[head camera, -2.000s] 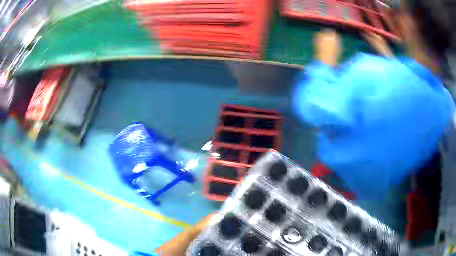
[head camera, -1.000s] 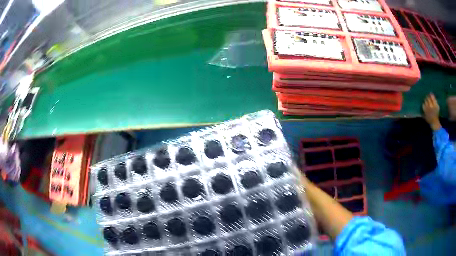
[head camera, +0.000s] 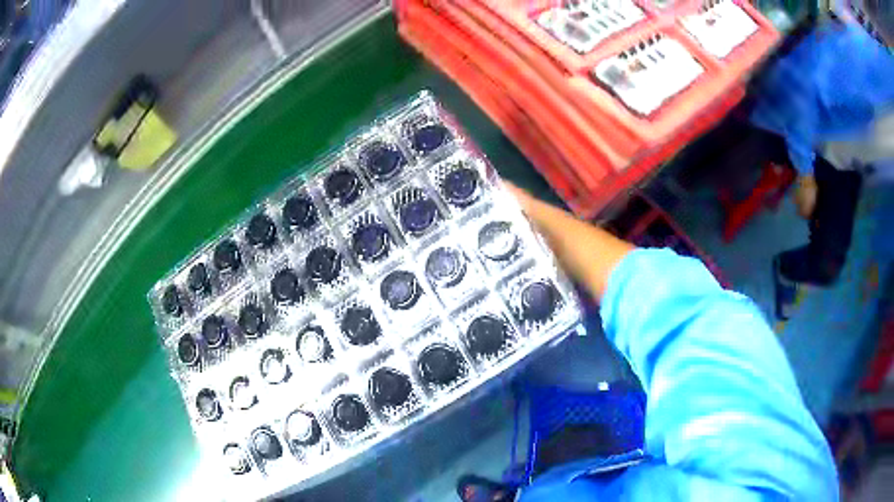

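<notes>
A clear tray (head camera: 338, 377) with a grid of pockets lies tilted across the middle of the view, over the green bench. Its pockets hold round dark parts (head camera: 441, 365); several look silvery or pale under glare. My right hand (head camera: 537, 211) is at the tray's right edge, holding it, with the fingers mostly hidden by the tray. My right sleeve is light blue. I cannot tell whether the tray touches the bench. My left hand is not in view.
A stack of red trays (head camera: 549, 127) with white inserts stands on the green bench (head camera: 108, 412), beyond my right hand. A blue stool (head camera: 578, 407) is below the tray. A yellow object (head camera: 147, 140) lies upper left. A person in blue (head camera: 823, 88) is upper right.
The view has swung, and the tray now appears over the bench, its far edge more steeply slanted. The red stack appears closer, and more of my right sleeve shows.
</notes>
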